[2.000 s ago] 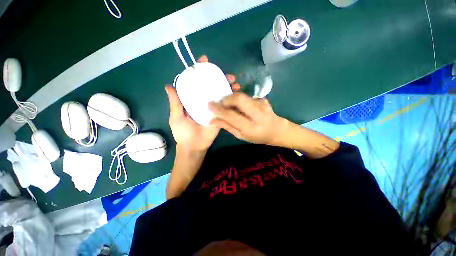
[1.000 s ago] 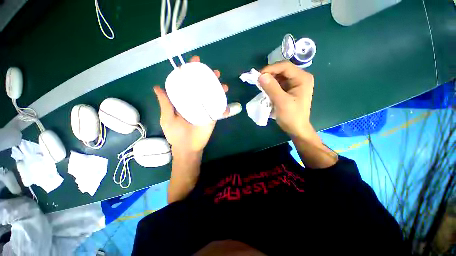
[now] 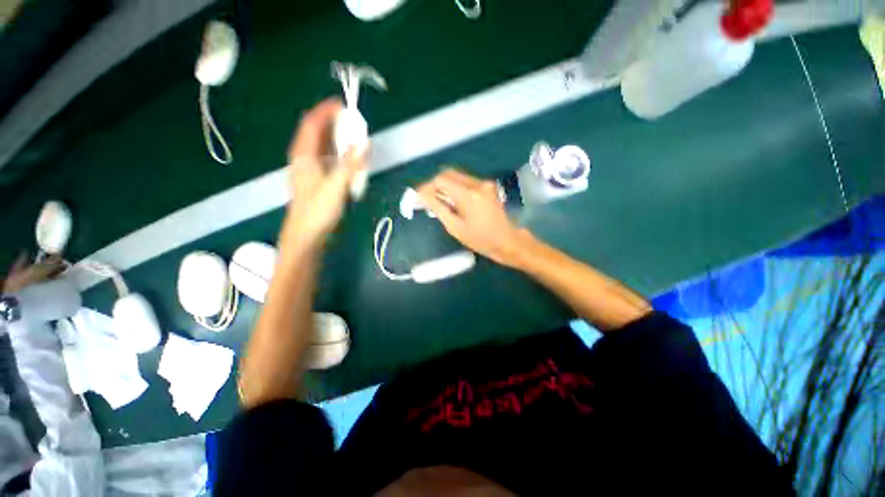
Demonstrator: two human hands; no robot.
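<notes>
My left hand (image 3: 318, 173), blurred, holds a white oval hand warmer (image 3: 351, 134) seen edge-on over the pale guide rail (image 3: 427, 133), its cord loop pointing away. My right hand (image 3: 471, 212) is above the bench, its fingers closed on a small crumpled white wiping cloth (image 3: 411, 203). A narrow white hand warmer half (image 3: 443, 267) lies on the bench below my right hand, its cord loop to the left. The small clear dispenser bottle (image 3: 551, 181) stands just right of my right hand with its lid open.
White units (image 3: 202, 283) with cords lie left, one partly behind my left forearm. White wipes (image 3: 195, 374) lie nearer. A red-capped squeeze bottle (image 3: 687, 64) is upper right. Units (image 3: 216, 53) sit on the belt. Another person's hand (image 3: 31, 274) and pale sleeve are far left.
My left hand has moved away from me to the rail with the hand warmer. My right hand has moved left with the cloth. The narrow half now lies in full view. The camera view has shifted.
</notes>
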